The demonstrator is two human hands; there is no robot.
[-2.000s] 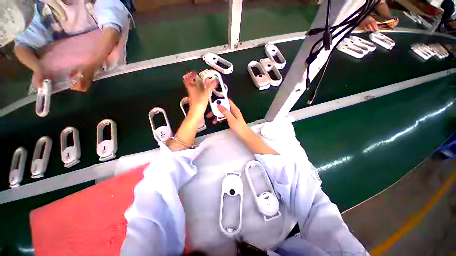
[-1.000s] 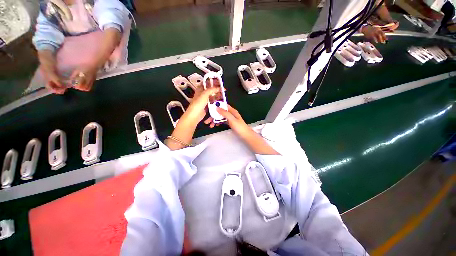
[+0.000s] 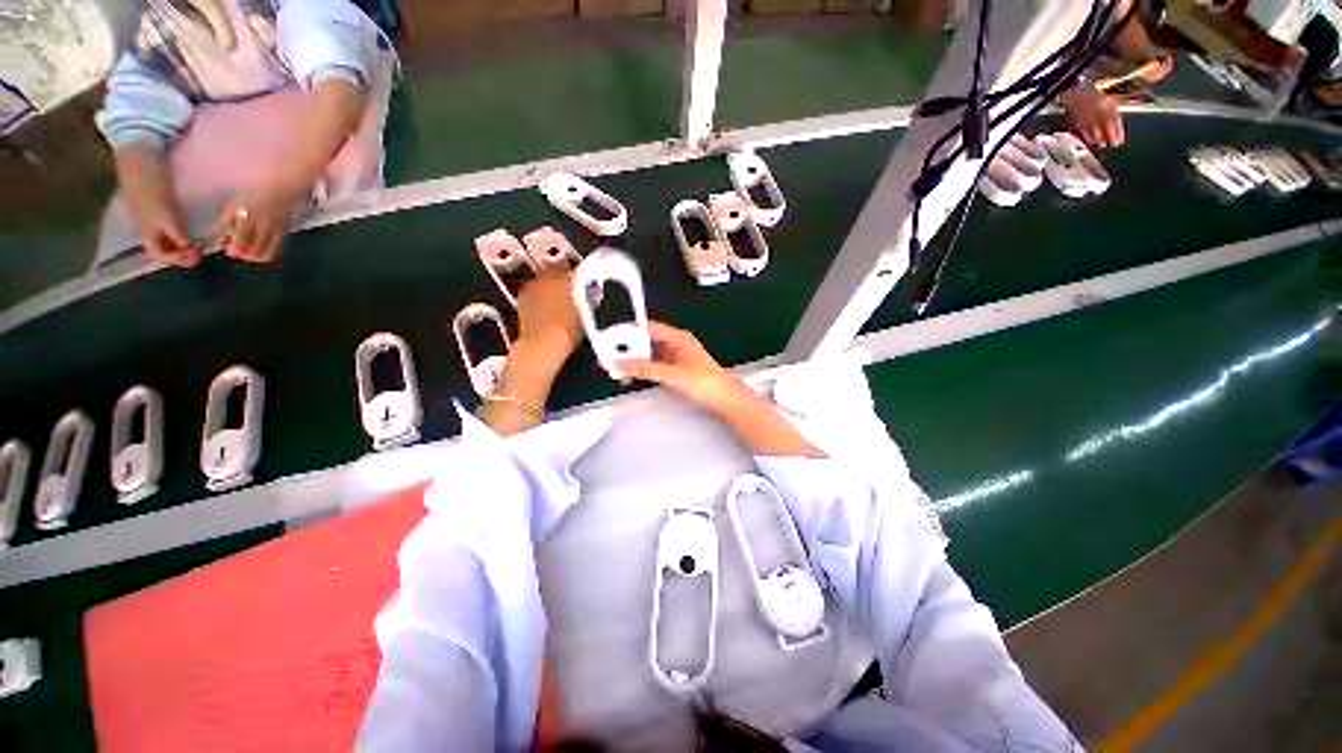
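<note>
My right hand (image 3: 680,363) holds a white loop-shaped housing (image 3: 615,312) by its solid lower end, above the dark green conveyor belt (image 3: 331,299). My left hand (image 3: 551,313) is just left of that housing, over the belt, partly hidden behind the loop; its fingers are not clear, so I cannot tell whether it grips anything. Two housings (image 3: 508,262) lie just beyond my left hand, and one more (image 3: 481,349) lies left of my wrist. Two housings (image 3: 683,600) rest on the white-grey cloth (image 3: 606,525) in front of me.
Several housings (image 3: 231,427) stand in a row along the belt at left. Three lie grouped (image 3: 733,219) beyond my hands. A slanted metal upright (image 3: 879,243) with black cables (image 3: 971,125) is at right. A red foam sheet (image 3: 265,633) lies left. Another person's hands (image 3: 253,233) are across the belt.
The belt's housings have shifted left. My right hand holds the housing tilted, its loop clear of my left fingers. My left hand has moved left and down from the loop it was touching.
</note>
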